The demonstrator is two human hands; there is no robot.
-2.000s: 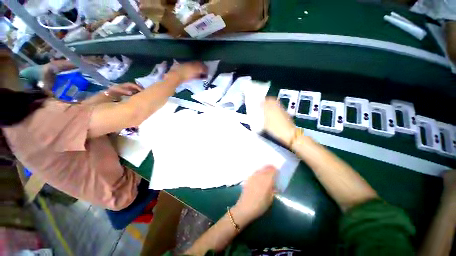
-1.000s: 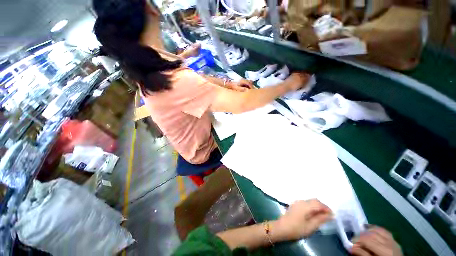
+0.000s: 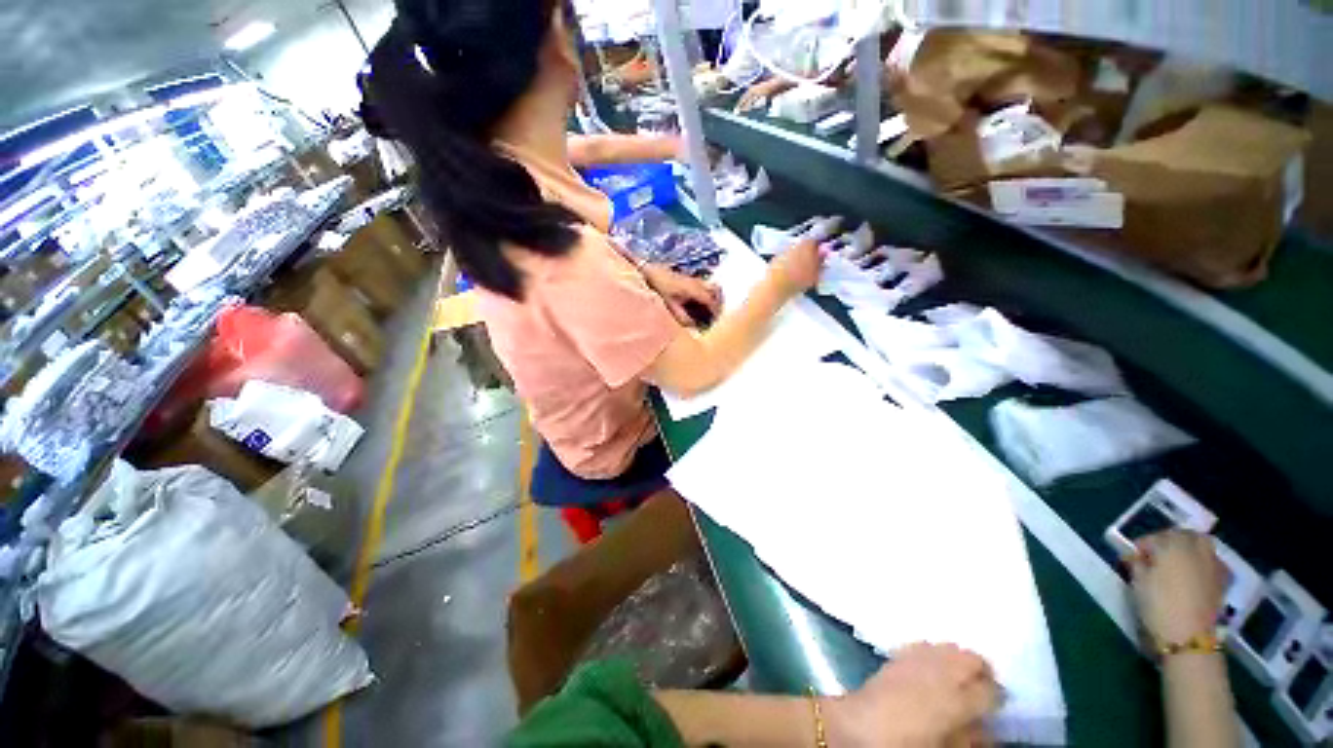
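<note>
A fanned stack of thin white sheets (image 3: 892,512) lies on the green worktop. My left hand (image 3: 928,699) is on its near edge, fingers bent over the sheets; whether it grips one is unclear. My right hand (image 3: 1178,592) is over the belt with its fingers on the nearest white device unit (image 3: 1159,512), partly covering it. More device units (image 3: 1276,626) lie beside it, towards the lower right. A white wrapped unit (image 3: 1085,439) lies flat on the belt beyond the stack, with more wrapped units (image 3: 950,351) farther along.
A neighbouring worker in a salmon shirt (image 3: 585,336) reaches over the far end of the stack towards the belt. A pale rail (image 3: 1045,519) edges the belt. An open carton (image 3: 563,607) stands below the table edge. A blue bin (image 3: 632,186) and brown paper packaging (image 3: 1199,190) are farther off.
The white wrapping and device at my hands have gone from there, and a wrapped unit now lies on the belt. My right hand has moved out to the device units. My left hand is on the stack.
</note>
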